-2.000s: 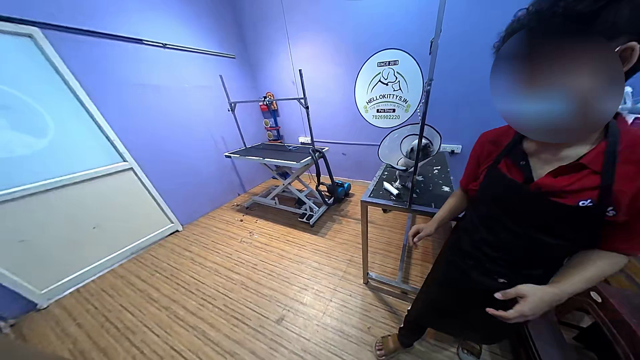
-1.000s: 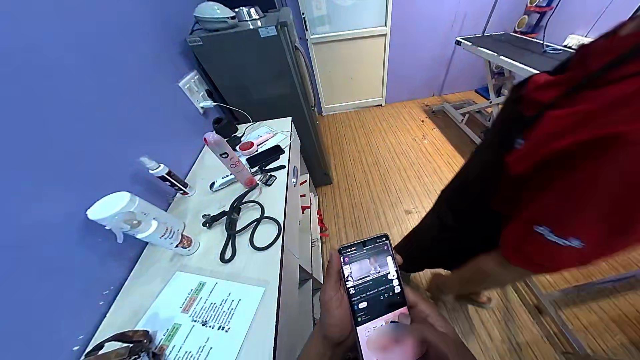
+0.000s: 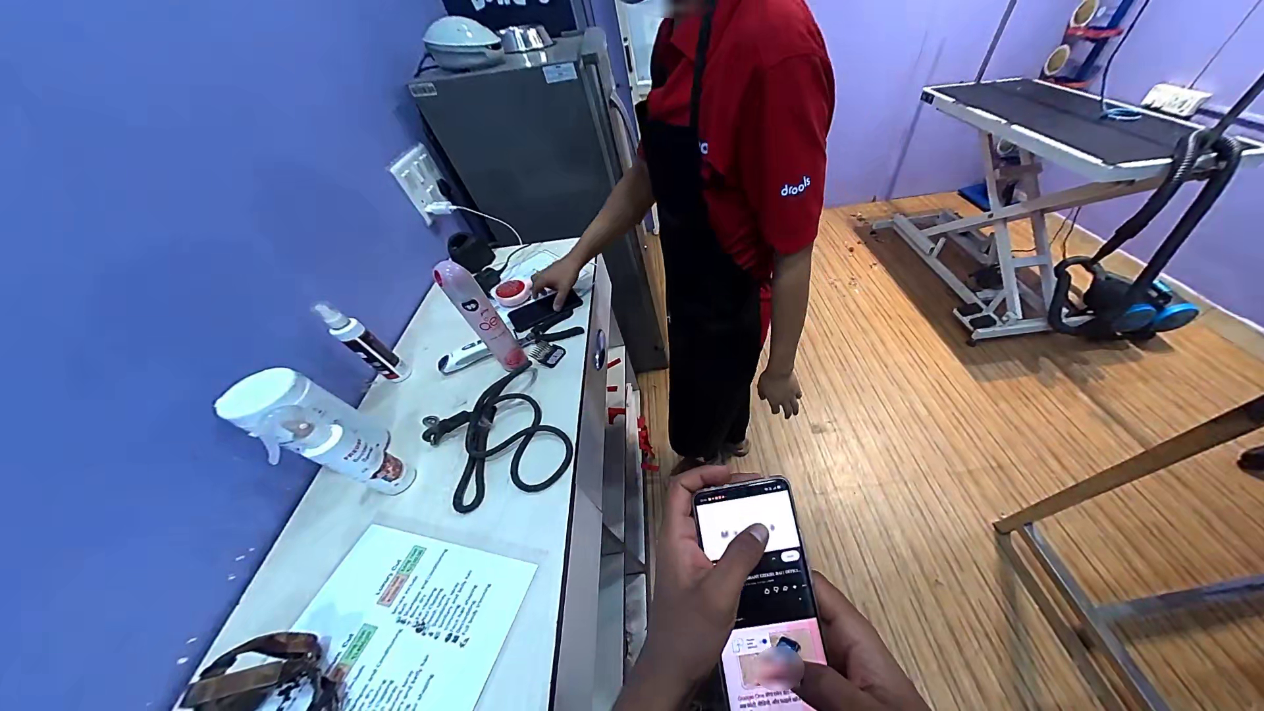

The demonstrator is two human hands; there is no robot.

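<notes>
A smartphone (image 3: 755, 592) with a lit screen is held upright between my two hands, low in the head view. My left hand (image 3: 696, 583) grips its left side, with the thumb over the upper screen. Around the right edge wraps my right hand (image 3: 854, 657), its thumb low on the screen. On the white counter (image 3: 415, 405) to the left lie a black rope leash (image 3: 523, 434), a pink bottle (image 3: 481, 314), a white clipper (image 3: 464, 354) and a printed sheet (image 3: 444, 612). A co-worker (image 3: 731, 178) in a red shirt and black apron reaches to a dark phone (image 3: 541, 311) on the counter.
White spray bottles (image 3: 316, 430) and a smaller pump bottle (image 3: 363, 341) stand along the wall. A grey refrigerator (image 3: 523, 148) is beyond the counter. At right are a grooming table (image 3: 1076, 123), a blue-and-black dryer (image 3: 1126, 301) with a hose, and a metal table frame (image 3: 1071, 583).
The view has swung from the room to the counter and phone. The co-worker has moved from the right foreground to the counter's far end, one hand now at the items there.
</notes>
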